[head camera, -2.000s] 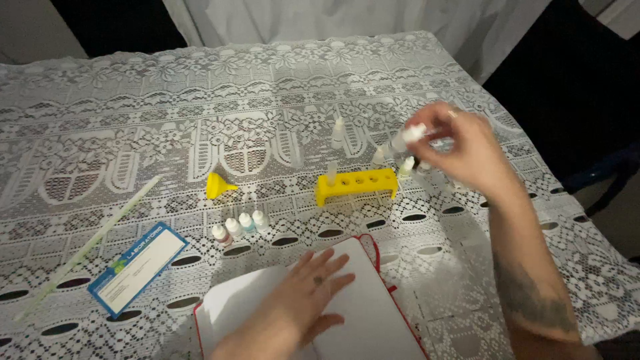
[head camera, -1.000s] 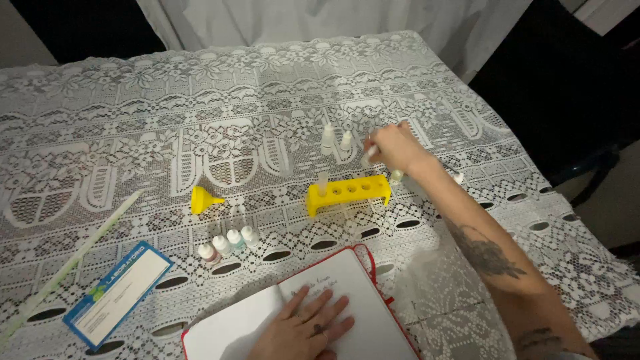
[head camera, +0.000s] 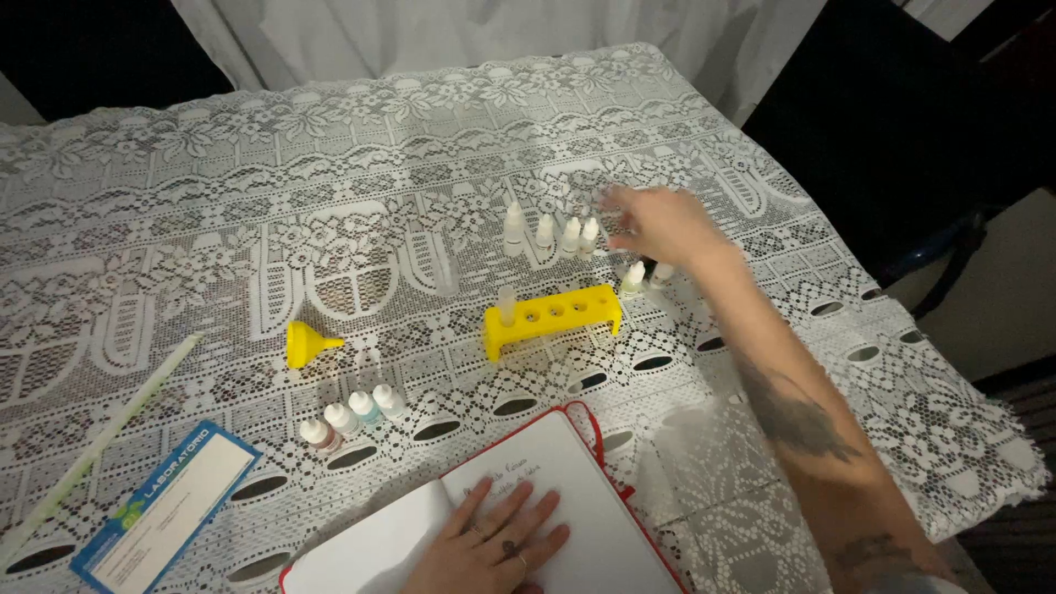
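My left hand (head camera: 499, 540) lies flat, fingers spread, on the right page of an open notebook (head camera: 569, 462) with a red cover and handwriting. Over the lace cloth, my right hand (head camera: 656, 223) is blurred, beside a row of small white-capped dropper bottles (head camera: 571, 238); no object shows in it, though its palm side is hidden. Just below it stand a bottle with yellowish liquid (head camera: 633, 280) and another partly hidden one (head camera: 661, 275). A yellow plastic tube rack (head camera: 553, 315) holds a clear tube (head camera: 506, 307) in its left end hole.
Several dropper bottles (head camera: 363, 408) line up above the notebook's left page. A yellow funnel (head camera: 310, 344) lies on its side. A printed blue and white card (head camera: 169, 511) and a pale green strip (head camera: 107, 437) are at left. A clear tube (head camera: 446, 268) lies left of the rack.
More dropper bottles now stand in the row behind the rack than one second ago. My right hand has moved away from the bottles' right end. My left hand stays on the notebook.
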